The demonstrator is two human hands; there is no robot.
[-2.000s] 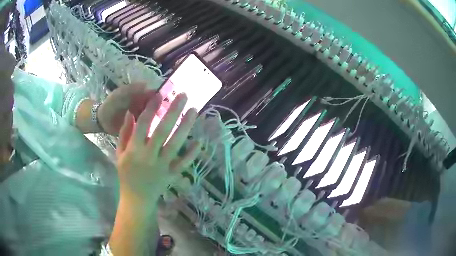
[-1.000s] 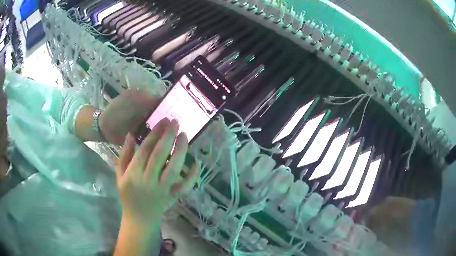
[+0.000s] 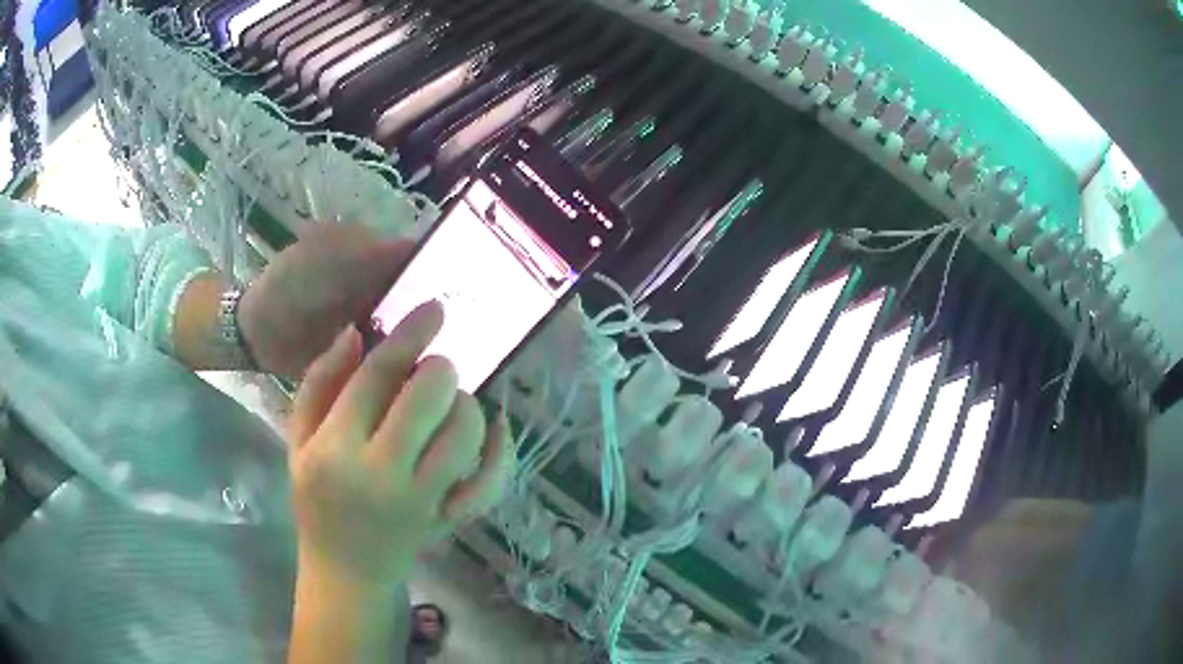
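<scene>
My left hand (image 3: pixel 318 298), with a watch at its wrist, comes from the left and holds a smartphone (image 3: pixel 487 285) by its lower left side, its fingers partly hidden behind the phone. The phone is tilted above the rack's front edge, with a bright page under a dark top band; its text is too small to read. My right hand (image 3: pixel 396 454) comes from below, holding nothing. Its index finger is at the lower part of the screen, its thumb apart and its other fingers curled. Other smartphones (image 3: pixel 856 357) stand on edge in the slotted phone holder (image 3: pixel 1038 428), several with glowing white screens.
White power adapters (image 3: pixel 701 435) and looped white charging cables (image 3: pixel 616 454) run along the front edge. A row of white connectors (image 3: pixel 908 136) lines the far edge. A blurred, skin-toned shape (image 3: pixel 1038 545) beside blue is at the lower right, perhaps a person's hand.
The phone's screen has gone from nearly all white to a page with a dark top band. My right hand's fingers have drawn in from spread, leaving the index finger extended.
</scene>
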